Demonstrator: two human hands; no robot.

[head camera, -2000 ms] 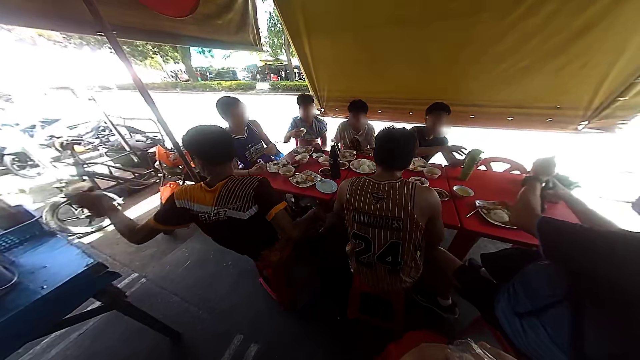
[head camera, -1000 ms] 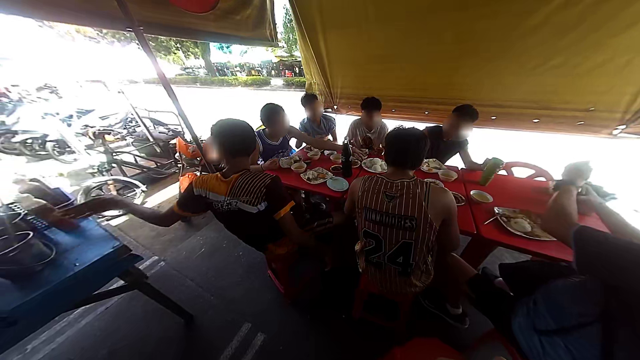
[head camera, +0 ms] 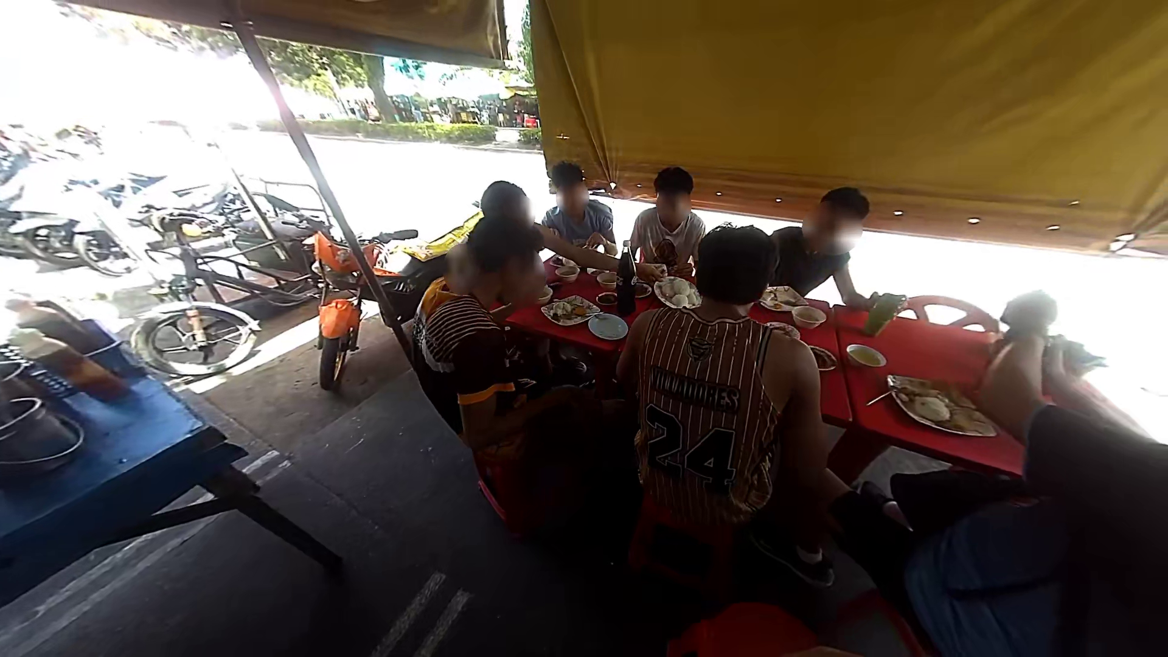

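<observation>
Neither of my hands can be made out; a small skin-toned sliver at the bottom edge is too little to identify. Several people sit around red tables (head camera: 922,342). A dark glass bottle (head camera: 626,285) stands beside a light blue plate (head camera: 608,327). Plates of food (head camera: 570,311) and a plate of white food (head camera: 677,292) lie nearby, with one person's hand reaching to the latter. On the right are a bowl of yellowish liquid (head camera: 865,356), a green container (head camera: 883,315) near a person's hand, and a plate of food (head camera: 940,406) beside another person's forearms.
A blue table (head camera: 137,447) with a metal pail (head camera: 41,438) stands at the left. Red stools (head camera: 744,631) are at the bottom. A slanted pole (head camera: 310,164) rises near parked motorcycles (head camera: 338,319). A yellow-brown tarpaulin (head camera: 821,100) hangs behind the tables.
The seated person at left has drawn in the arm that was stretched toward the blue table. Another person's arm now reaches across to the plate of white food. The view has shifted somewhat.
</observation>
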